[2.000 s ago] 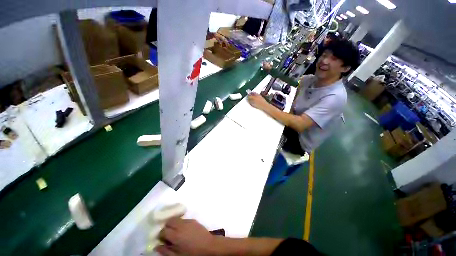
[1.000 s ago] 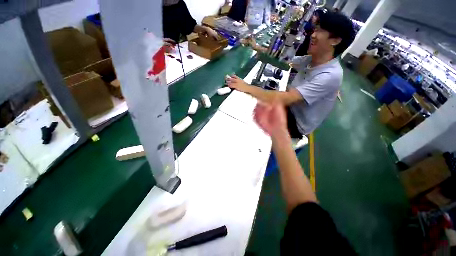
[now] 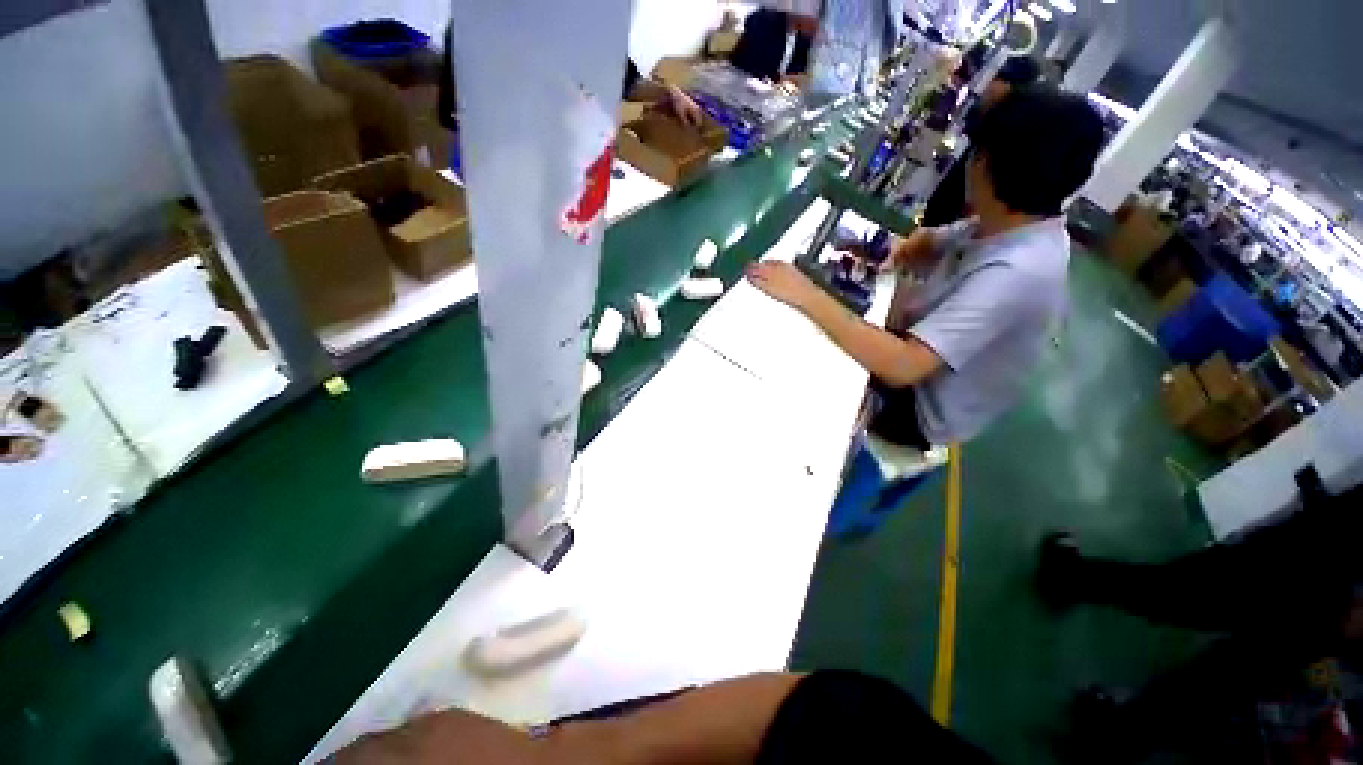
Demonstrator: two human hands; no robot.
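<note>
A white oblong housing (image 3: 526,643) lies on the white benchtop, a little blurred. My right forearm, in a dark sleeve, crosses the bottom of the picture. My right hand (image 3: 426,741) is at the bottom edge, below the housing and apart from it; the edge cuts it off, so its fingers and any grip are hidden. A thin dark strip of the black tool handle (image 3: 620,704) shows along the top of my forearm; the rest is hidden. My left hand is out of the picture.
A grey post (image 3: 538,299) stands at the bench edge. The green belt (image 3: 344,546) carries several white housings and small yellow tabs. A seated person in grey (image 3: 994,307) is at the bench's far end. Dark-clothed legs show at right. Cardboard boxes (image 3: 337,262) stand opposite.
My right hand has come back from its raised reach towards the seated person, down to the bottom edge. The tool, uncovered one second ago, is now mostly hidden. The seated person has turned away.
</note>
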